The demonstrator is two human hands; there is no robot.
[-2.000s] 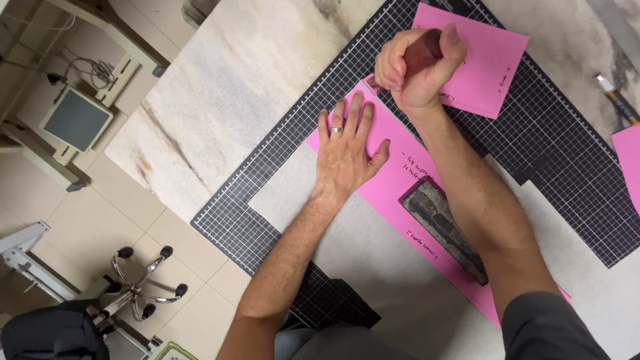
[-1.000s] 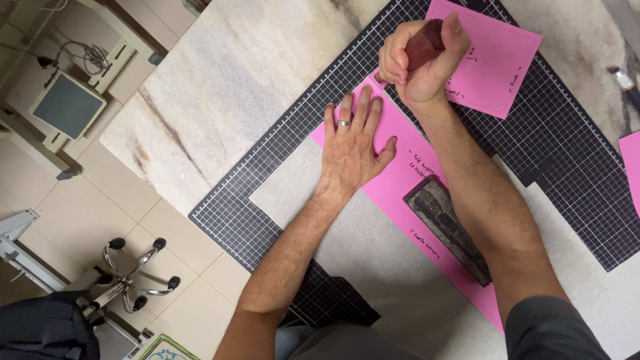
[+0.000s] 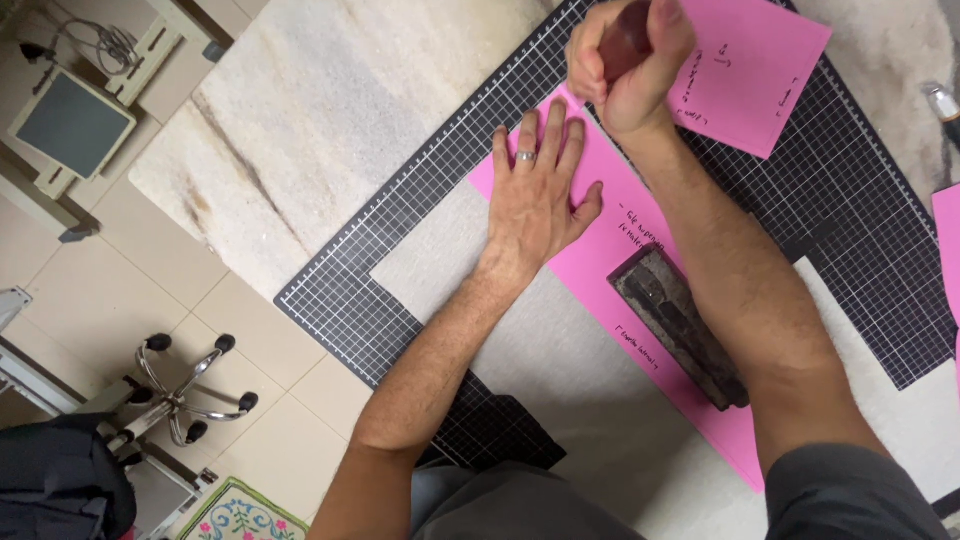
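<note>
My left hand (image 3: pixel 536 187), with a ring on one finger, lies flat with spread fingers on the upper end of a long pink paper template (image 3: pixel 600 292). My right hand (image 3: pixel 630 82) is closed around a dark reddish-brown handle (image 3: pixel 626 41); the tool's working end is hidden by the hand, near the template's top edge. A dark, worn rectangular block (image 3: pixel 679 322) rests on the template beside my right forearm. Under the template lies a pale sheet of material (image 3: pixel 427 240), on a black gridded cutting mat (image 3: pixel 337 300). Handwriting marks the template.
Another pink template (image 3: pixel 750 75) lies on the mat beyond my right hand, and part of a pink piece (image 3: pixel 949 240) shows at the right edge. A metal-tipped tool (image 3: pixel 941 101) rests on the marble tabletop (image 3: pixel 300 112). A wheeled chair base (image 3: pixel 176 397) stands on the floor.
My left hand stays pressed on the template while my right hand keeps hold of the handle near its top. The block remains in place on the template.
</note>
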